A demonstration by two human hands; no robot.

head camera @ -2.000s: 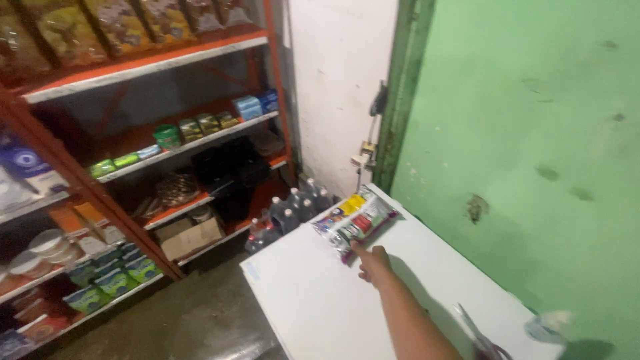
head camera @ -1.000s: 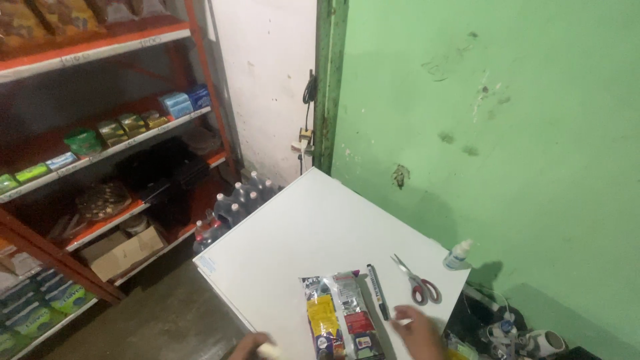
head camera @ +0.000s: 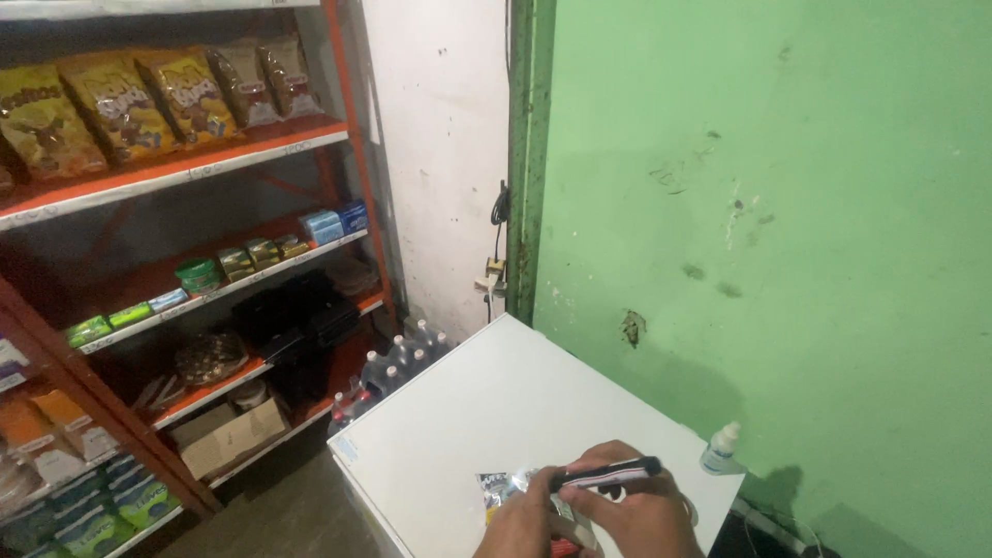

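Both hands are raised over the near part of a white table (head camera: 465,411), with a black marker (head camera: 608,474) between them. My right hand (head camera: 635,504) grips the marker's barrel near its right end. The fingers of my left hand (head camera: 527,511) close around the marker's left end; something pale shows under that hand, too hidden to name. Below and partly behind the hands lie shiny plastic packets (head camera: 496,492), mostly covered. The scissors are largely hidden by my right hand. A small white bottle (head camera: 721,449) stands at the table's right corner.
Orange metal shelves (head camera: 178,174) with snack bags (head camera: 116,105), small packs and a cardboard box (head camera: 236,438) stand left. Dark bottles (head camera: 399,360) with pale caps are beside the table's far left edge. A green wall (head camera: 775,232) borders the right side, with cables below it.
A second ago the marker lay on the table beside the packets and the hands were apart. Now the marker is held up and the hands have come together over the packets.
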